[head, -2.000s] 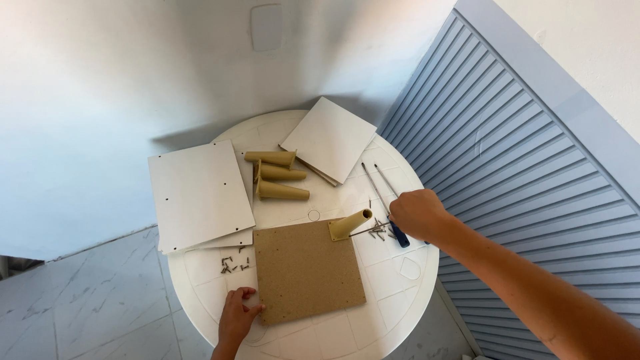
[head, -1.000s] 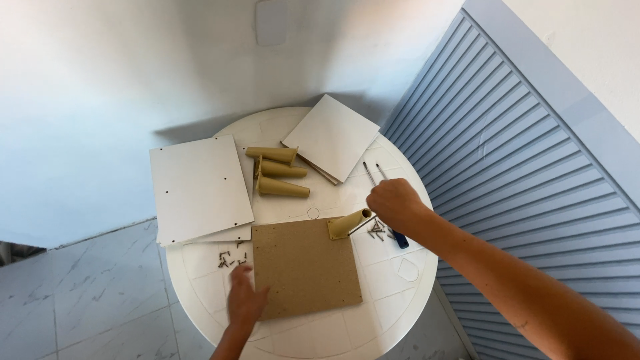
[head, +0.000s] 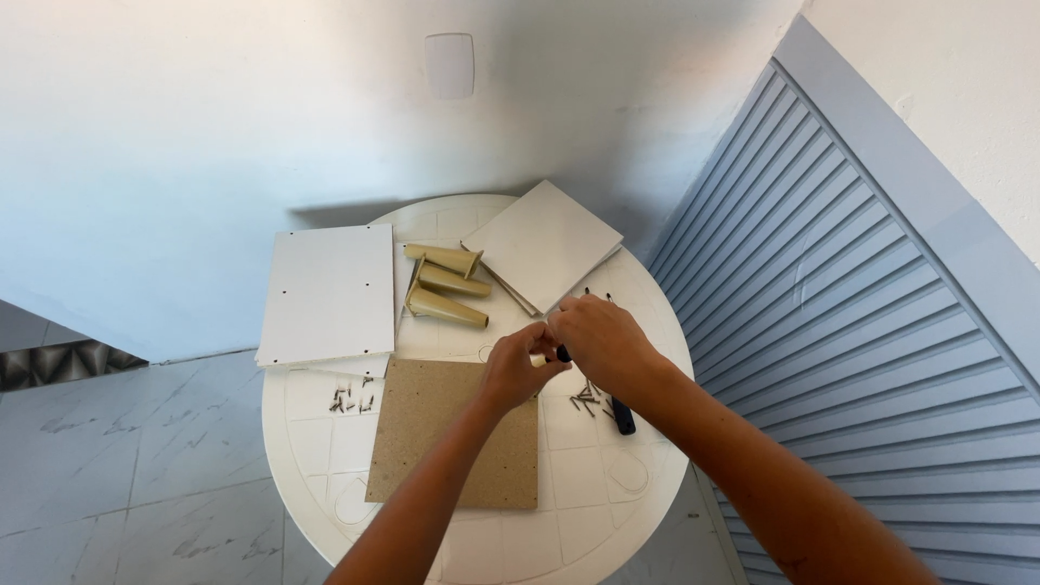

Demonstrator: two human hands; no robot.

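Note:
My right hand (head: 601,337) is closed around a dark-handled tool (head: 563,353), likely a screwdriver, mostly hidden in the fist. Against it, my left hand (head: 520,366) curls its fingers over the upper right corner of a brown fibreboard panel (head: 439,431). A pale bit shows between its fingers; the tapered leg there is otherwise hidden, so its grip is unclear. Three tapered gold-coloured legs (head: 447,309) lie behind the panel. Loose screws (head: 585,400) lie right of the panel, beside a dark screwdriver handle (head: 623,416); more screws (head: 349,398) lie left of it.
Everything rests on a round white table (head: 301,479). White panels with holes (head: 333,292) are stacked at the left, and other white panels (head: 548,244) lie at the back. A wall stands behind the table and a blue slatted panel (head: 812,284) to the right.
My left hand has moved from the board's left front edge to its upper right corner, beside my right hand. The leg seen standing there earlier is now largely hidden.

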